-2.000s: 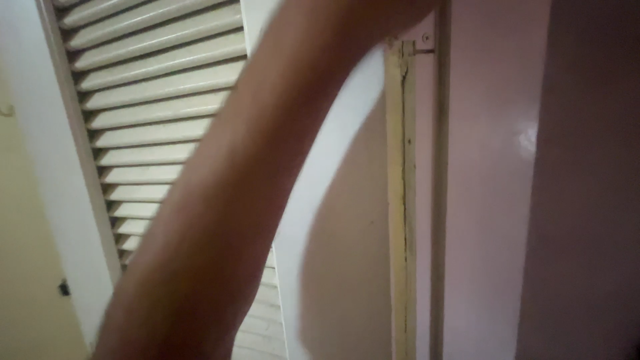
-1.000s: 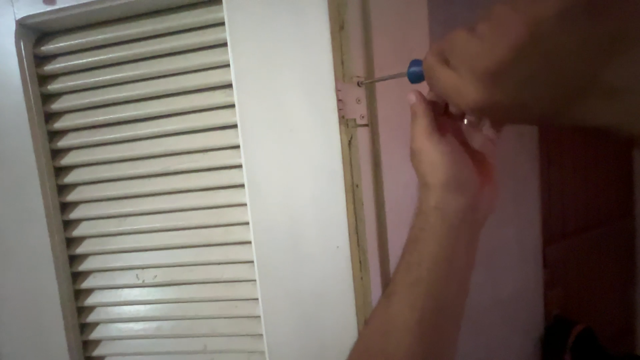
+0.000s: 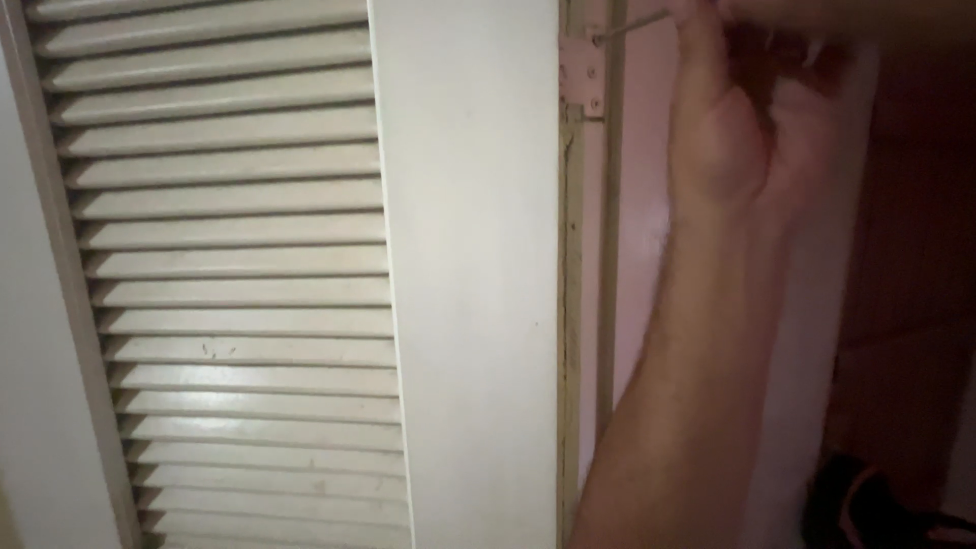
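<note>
A screwdriver's metal shaft (image 3: 639, 25) slants to a screw at the upper part of a pink-painted hinge (image 3: 583, 72), on the edge beside a louvered door (image 3: 469, 229). My left hand (image 3: 724, 130) is raised from below, its thumb beside the handle end of the shaft; whether it grips the tool cannot be told. From the upper right comes my right hand (image 3: 793, 19), dark, blurred and partly cut off by the top edge, closed around the handle end. The handle itself is hidden. More screw heads show lower on the hinge.
Pale slats (image 3: 244, 263) fill the door's left part. A narrow wooden edge strip (image 3: 570, 305) with a long crack runs below the hinge, beside a pink surface (image 3: 640, 229). At the lower right, a black object (image 3: 862, 503) with an orange-toned curve stands against dark reddish panels (image 3: 907, 290).
Two seconds ago an arm crossed in front of the door. One second ago the screwdriver's blue handle showed in my right hand; now it is hidden. The view has shifted closer to the door.
</note>
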